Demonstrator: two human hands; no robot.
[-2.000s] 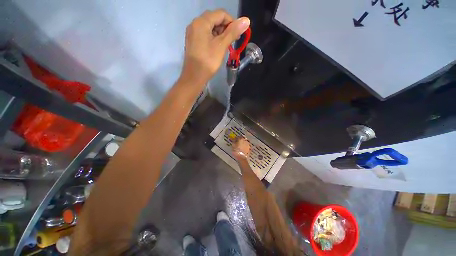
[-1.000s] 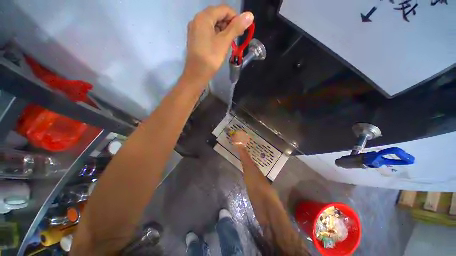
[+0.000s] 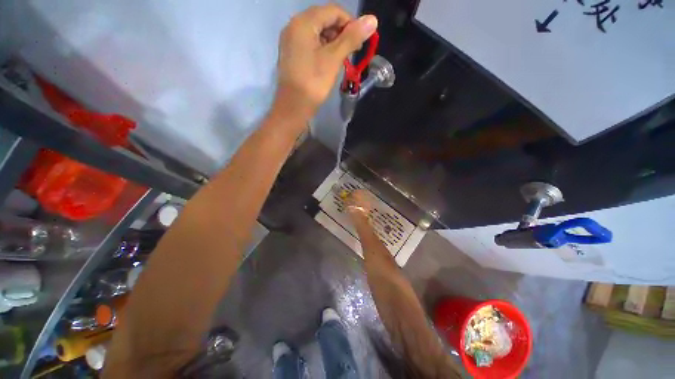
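Observation:
My left hand [image 3: 322, 55] grips the red loop lever [image 3: 363, 62] of the metal dispenser tap [image 3: 349, 100] at the top centre. A thin water stream [image 3: 342, 141] falls from its spout toward the drip tray. My right hand [image 3: 358, 201] is low over the drip tray grate [image 3: 396, 231], small in view, with its fingers at the stream's side. A small yellowish thing [image 3: 343, 195] shows at its fingertips. It is too small to name, and the stream's lower end is hard to make out.
A blue-handled tap [image 3: 566, 233] juts from the black dispenser [image 3: 451, 148] at right. A red bucket [image 3: 518, 348] with pale mixed waste stands on the wet floor [image 3: 296, 266]. A rack [image 3: 81, 277] with bottles and a red plastic bag [image 3: 70, 189] is at left. A wooden pallet [image 3: 636, 300] is at right.
My left hand stays on the red lever and water keeps running. My right hand has shifted slightly over the grate. The view has moved a little.

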